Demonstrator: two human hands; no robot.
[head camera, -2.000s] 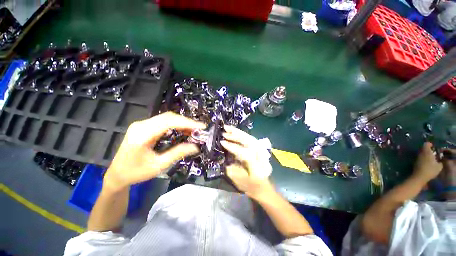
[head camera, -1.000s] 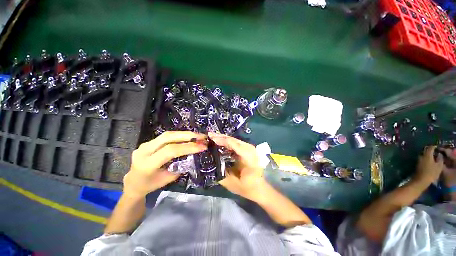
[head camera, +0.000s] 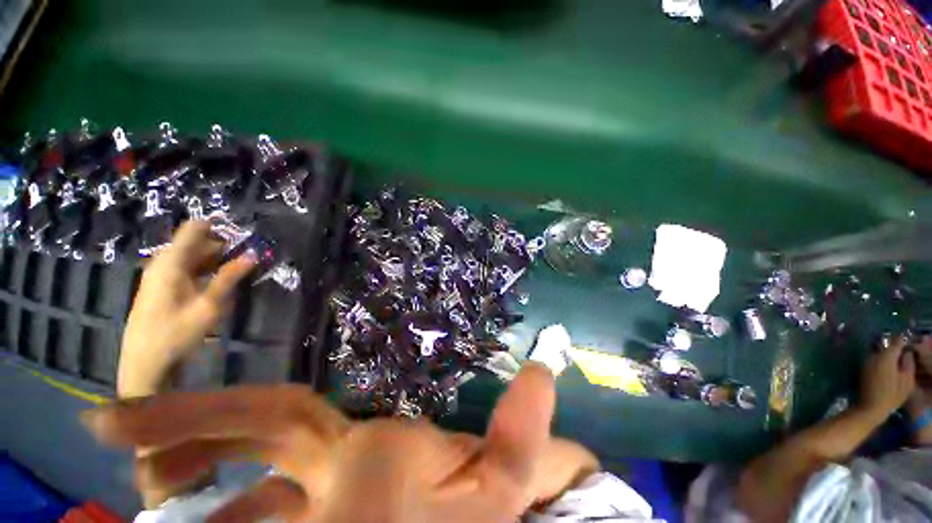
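My left hand (head camera: 179, 306) is over the black foam compartment tray (head camera: 128, 342) and pinches an assembled watch (?) (head camera: 245, 248) at a pocket right of the filled ones. My right hand (head camera: 399, 460) is large and blurred in the foreground, fingers pointing left and thumb up, with nothing seen in it. The tangled pile of black straps with silver ends (head camera: 429, 276) lies between tray and bottle. A white cloth (head camera: 552, 347) shows just beyond my right thumb tip; whether they touch is unclear. More assembled pieces fill the tray's far rows.
A glass bottle (head camera: 583, 240) stands right of the pile. Further right are a white sheet (head camera: 689, 267), a yellow card (head camera: 611, 372) and loose round heads (head camera: 671, 362). A coworker's hands and arm (head camera: 818, 434) are at right. A red crate (head camera: 887, 87) sits far right.
My hands have parted from in front of the pile. My left hand has moved left to the tray with a piece; my right hand has risen closer to the camera and opened.
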